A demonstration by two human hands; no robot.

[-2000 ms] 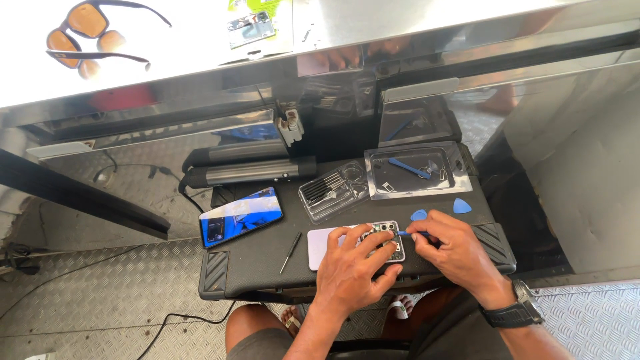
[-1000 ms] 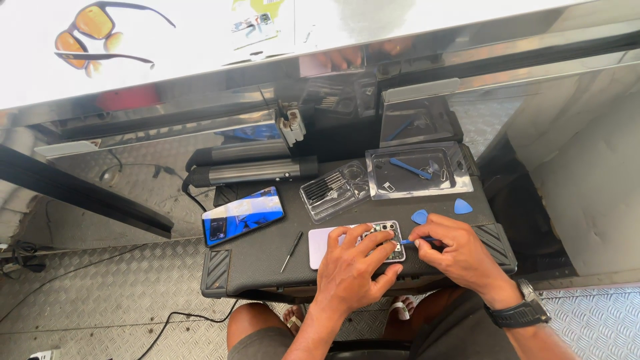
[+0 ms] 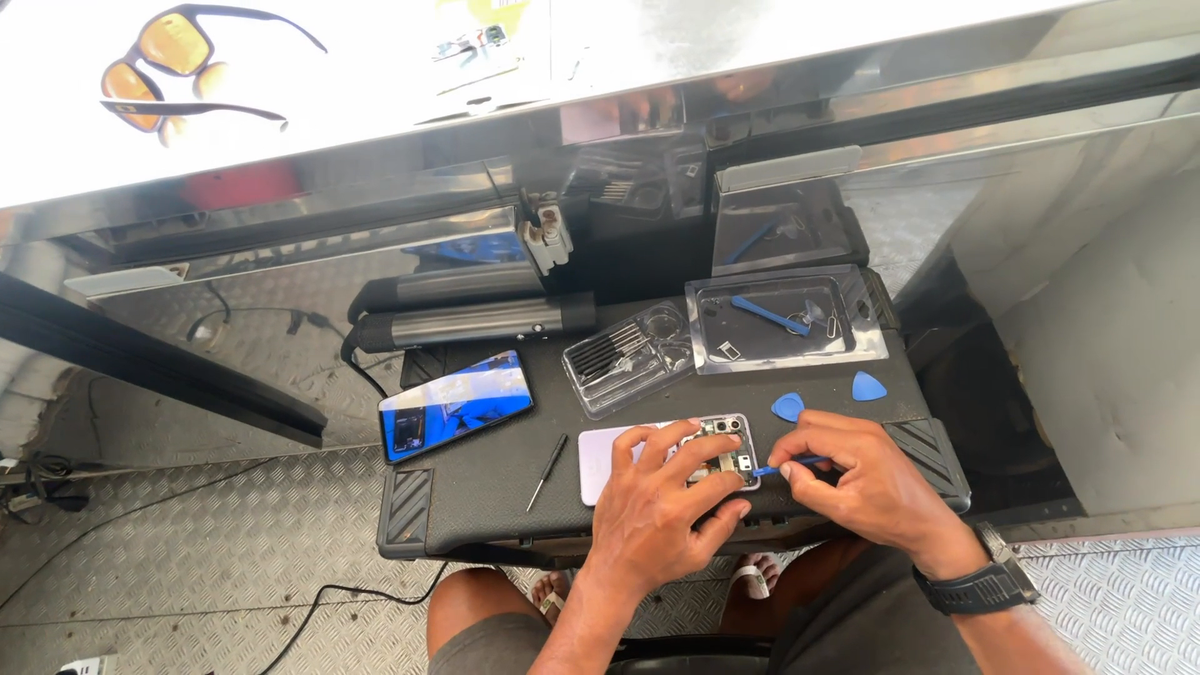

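Note:
A smartphone with its inside exposed at the right end (image 3: pixel 727 452) and a pale lilac left part (image 3: pixel 600 464) lies flat on a black case (image 3: pixel 487 497). My left hand (image 3: pixel 666 497) rests over it, fingers spread across its middle and pressing on it. My right hand (image 3: pixel 844 473) pinches a blue plastic pry tool (image 3: pixel 773 469), whose tip touches the phone's right edge near the lower corner. Two blue triangular picks (image 3: pixel 788 406) (image 3: pixel 869 385) lie beyond my right hand. Left of the phone lies a thin black screwdriver (image 3: pixel 547 472).
A second phone with a blue screen (image 3: pixel 457 405) lies at the case's left. Behind are a plastic tray of screwdriver bits (image 3: pixel 628 358), a clear tray (image 3: pixel 787 361) holding a blue pry bar (image 3: pixel 771 316), and a metallic cylinder (image 3: pixel 478 322). Sunglasses (image 3: pixel 174 42) sit on the bright counter (image 3: pixel 366 112).
The pry tool's tip has shifted from the phone's inner area to its lower right edge, and my right hand has moved slightly nearer to me. My left hand stays on the phone.

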